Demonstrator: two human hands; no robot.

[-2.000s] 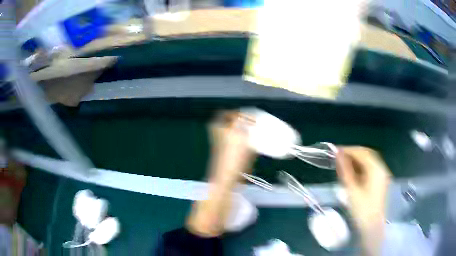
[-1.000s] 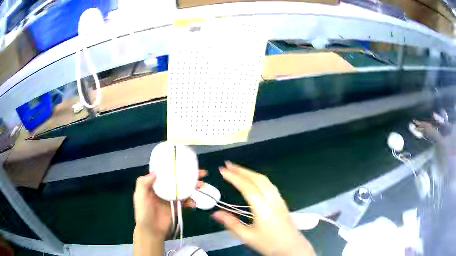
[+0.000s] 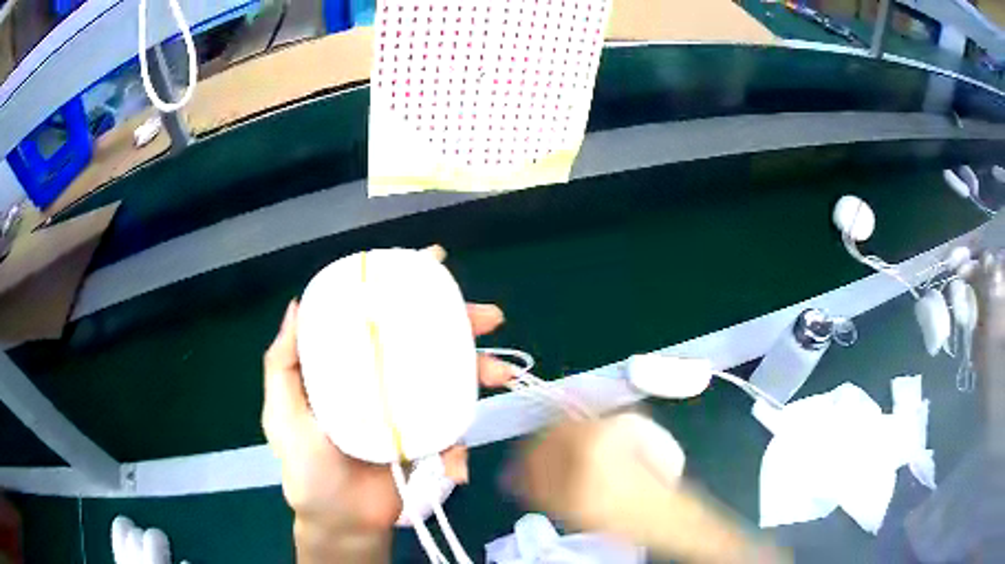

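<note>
My left hand (image 3: pixel 320 463) holds a glossy white housing (image 3: pixel 424 353) upright in front of me, with a thin gold seam line down its face. A white doubled cord (image 3: pixel 435 529) hangs from its lower end beside a small white piece (image 3: pixel 427 488). Another thin cord loop (image 3: pixel 509 366) runs from behind the housing towards my right hand. My right hand (image 3: pixel 595 468) is blurred, low and right of the housing; whether it grips anything is unclear. A white rounded thing (image 3: pixel 658 446) shows just behind it.
A slim white unit (image 3: pixel 670 376), a metal-topped bottle (image 3: pixel 788 358) and crumpled white wipes (image 3: pixel 832 457) lie at right. A corded unit (image 3: pixel 853 218) lies on the green belt (image 3: pixel 661 253). A dot sheet (image 3: pixel 485 88) hangs ahead. A blurred person's arm (image 3: pixel 992 331) is far right.
My left hand has brought the housing closer, so it looks larger. My right hand has moved down and slightly right. The view has tilted down, showing more of the near bench.
</note>
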